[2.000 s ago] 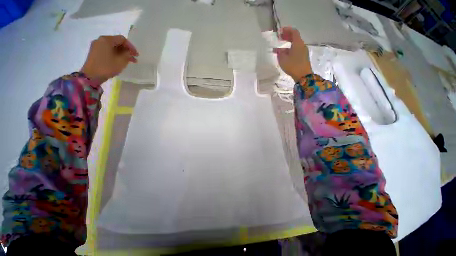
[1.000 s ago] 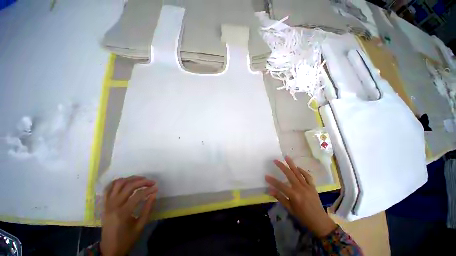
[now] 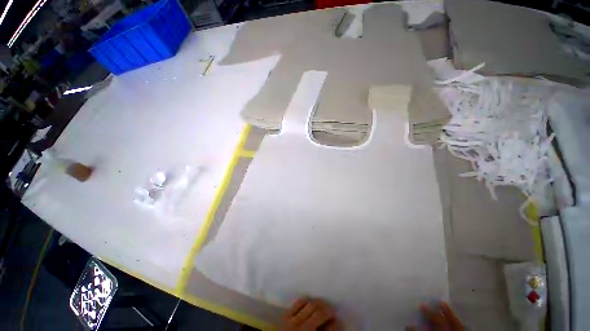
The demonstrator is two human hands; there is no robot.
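The white vest-shaped fabric panel point(image 3: 343, 213) lies flat in front of me with its two straps pointing away. A thin white strip edges its U-shaped neck cut-out and the outer strap sides. A cream patch point(image 3: 390, 97) covers the end of the right strap. My left hand point(image 3: 310, 315) is at the panel's near edge, cut off by the bottom of the picture. My right hand point(image 3: 442, 317) is at the near right corner, blurred and mostly cut off. I cannot tell whether either hand grips the fabric.
A glue bottle point(image 3: 529, 291) lies at the lower right. A heap of white strips point(image 3: 495, 126) is at the right, beside a white panel stack point(image 3: 574, 194). Beige panels point(image 3: 352, 55) lie at the far side. Crumpled white scraps point(image 3: 153, 187) and a blue crate point(image 3: 141, 35) are on the left.
The view has turned left, so the panel appears further right and the blue crate shows. Both hands now appear lower, partly out of the picture, at the panel's near edge.
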